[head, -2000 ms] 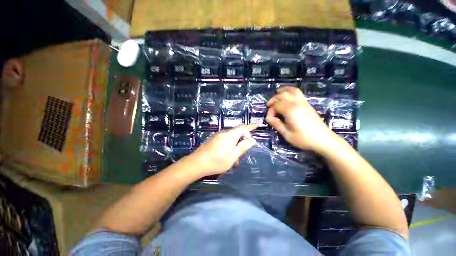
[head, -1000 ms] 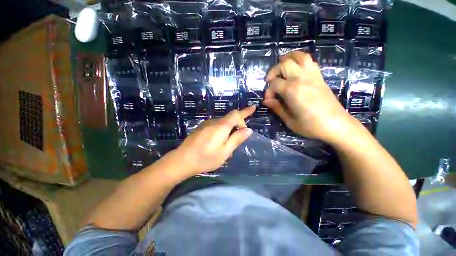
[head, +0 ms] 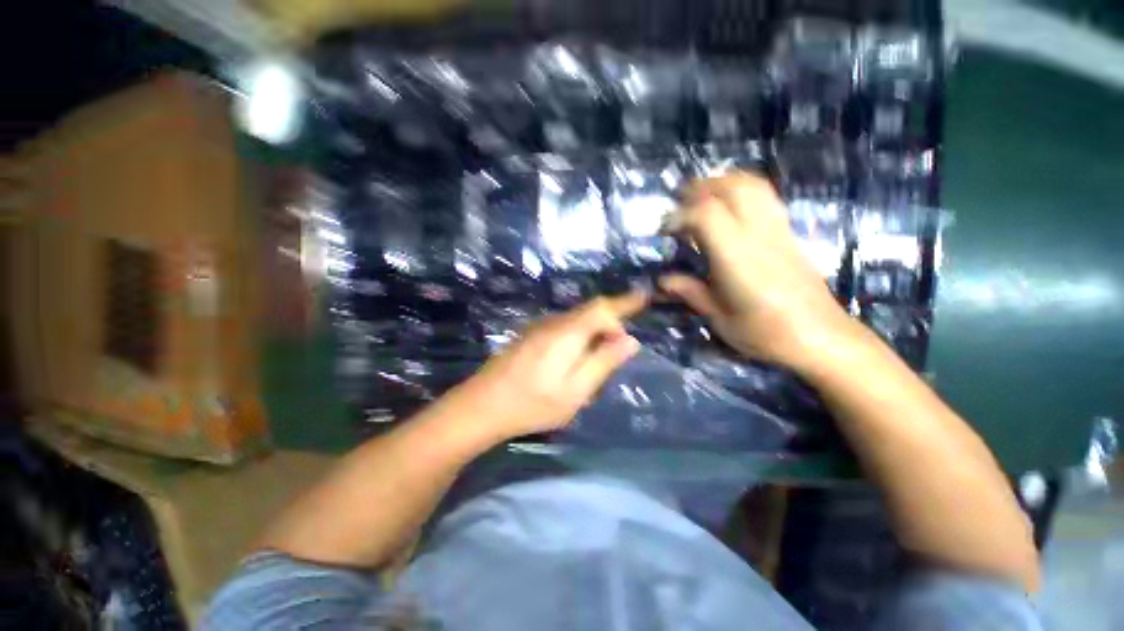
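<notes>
The frame is blurred. Rows of black units [head: 894,247] under shiny clear film lie in a large black tray in front of me. A pale clear sheet [head: 690,401] lies over the tray's near part, its upper corner at my left thumb. My left hand [head: 555,370] seems to pinch this sheet, its index finger stretched out to a unit near the middle. My right hand [head: 752,265] is just right of that fingertip, thumb below and curled fingers above, with a gap between them. Whether a small piece is in its fingertips cannot be told.
A brown carton [head: 185,284] stands at the left. Between it and the tray are a white rounded object [head: 270,104] and a reddish-brown flat object [head: 291,253]. The green surface [head: 1029,247] extends right. A shiny clear scrap [head: 1099,450] is at its right front edge.
The view has shifted and blurred, so the tray and carton appear further right than a second ago. The right thumb and fingers look further apart. The left hand keeps its pose by the sheet.
</notes>
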